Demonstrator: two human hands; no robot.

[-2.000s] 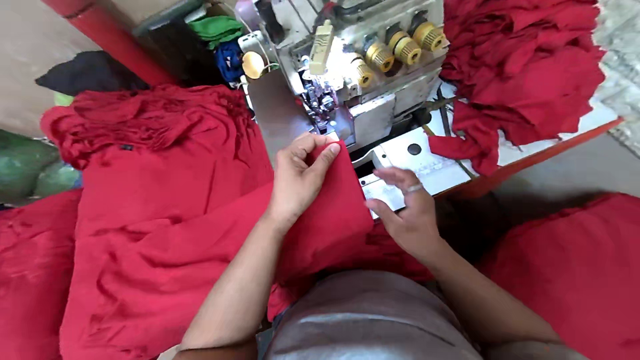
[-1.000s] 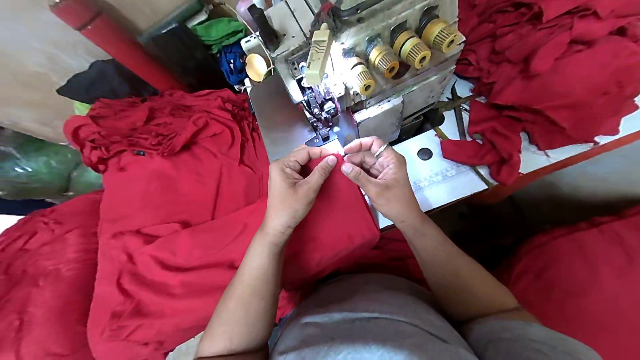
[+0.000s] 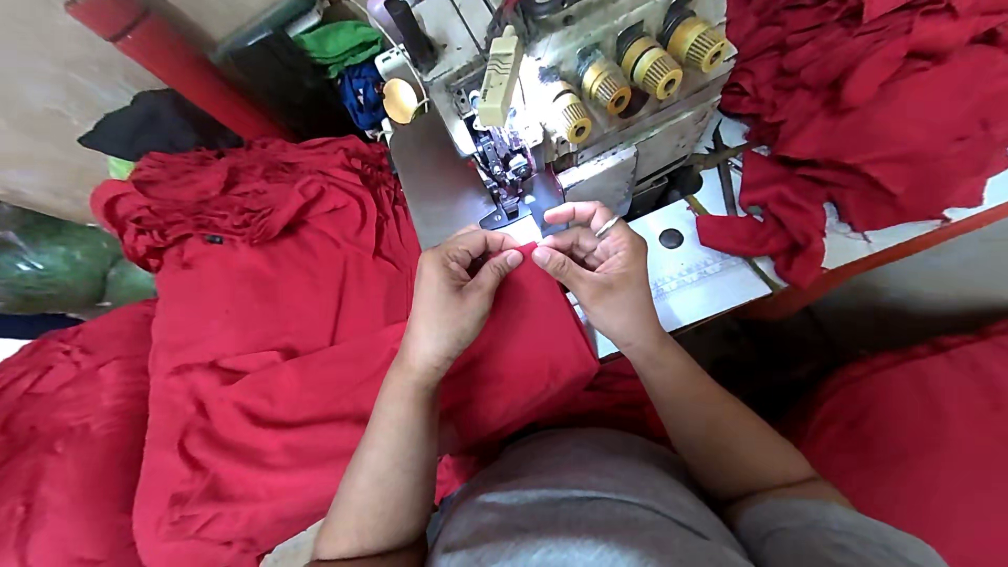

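Observation:
Just in front of the presser foot [image 3: 504, 216] of an overlock sewing machine [image 3: 583, 102], my left hand [image 3: 461, 291] pinches the edge of a red fabric piece [image 3: 528, 339] between thumb and forefinger. Close beside it, my right hand [image 3: 602, 268], with a ring on one finger, pinches the same edge between thumb and fingers. The two thumbs nearly touch. From there the fabric hangs over the table's front edge toward my lap. Whether the fabric's tip reaches under the foot cannot be told.
A large heap of red fabric [image 3: 276, 315] lies at the left. More red pieces [image 3: 866, 118] cover the white table [image 3: 701, 291] at the right, near a pair of dark metal tools. Yellow tension knobs [image 3: 606, 87] line the machine's front. Another red pile [image 3: 921, 449] is at lower right.
Two seconds ago my right hand was apart from the fabric with its fingers spread; it has since moved left to the edge and taken hold of it beside my left hand.

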